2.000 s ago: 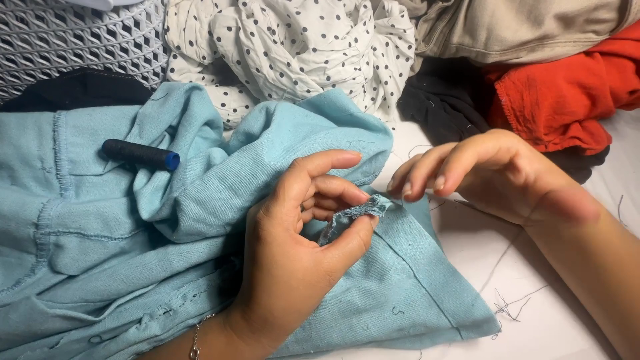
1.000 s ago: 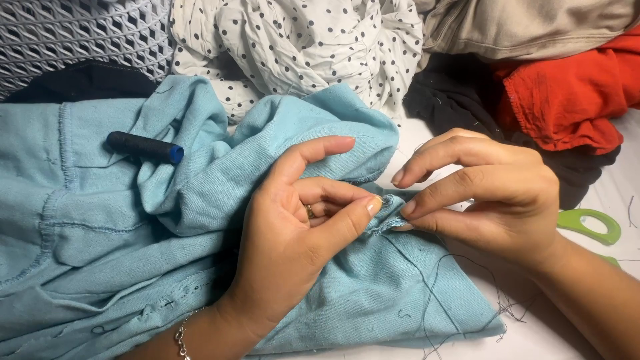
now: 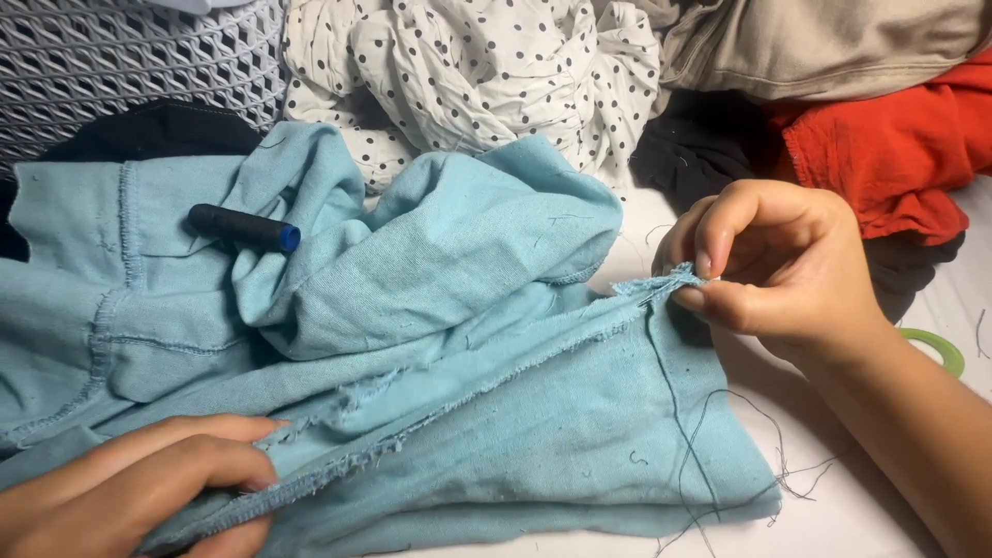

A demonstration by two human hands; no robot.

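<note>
A light blue cloth garment [image 3: 480, 232] with frayed, overcast seams lies across the lower view. My right hand [image 3: 775, 263] pinches the frayed end of one seam between thumb and fingers. At the lower left, my left hand [image 3: 178, 480] has the same seam edge between its fingers, and the edge runs taut between both hands. Dark thread [image 3: 674, 403] hangs from near the right fingertips and tangles at the garment's lower right corner. A spool of dark thread [image 3: 244, 227] with a blue end rests on the garment. Whether a needle is held cannot be told.
A grey woven plastic basket [image 3: 155, 70] stands at the top left. White polka-dot cloth [image 3: 496, 70], beige cloth [image 3: 829, 46], red cloth [image 3: 891, 147] and black cloth [image 3: 697, 147] are heaped along the back. Green scissor-like handles [image 3: 942, 349] show partly behind my right forearm on the white surface.
My left hand has moved from beside my right hand down to the lower left. The seam edge is now stretched between the hands. The green handle came into view after the oldest frame.
</note>
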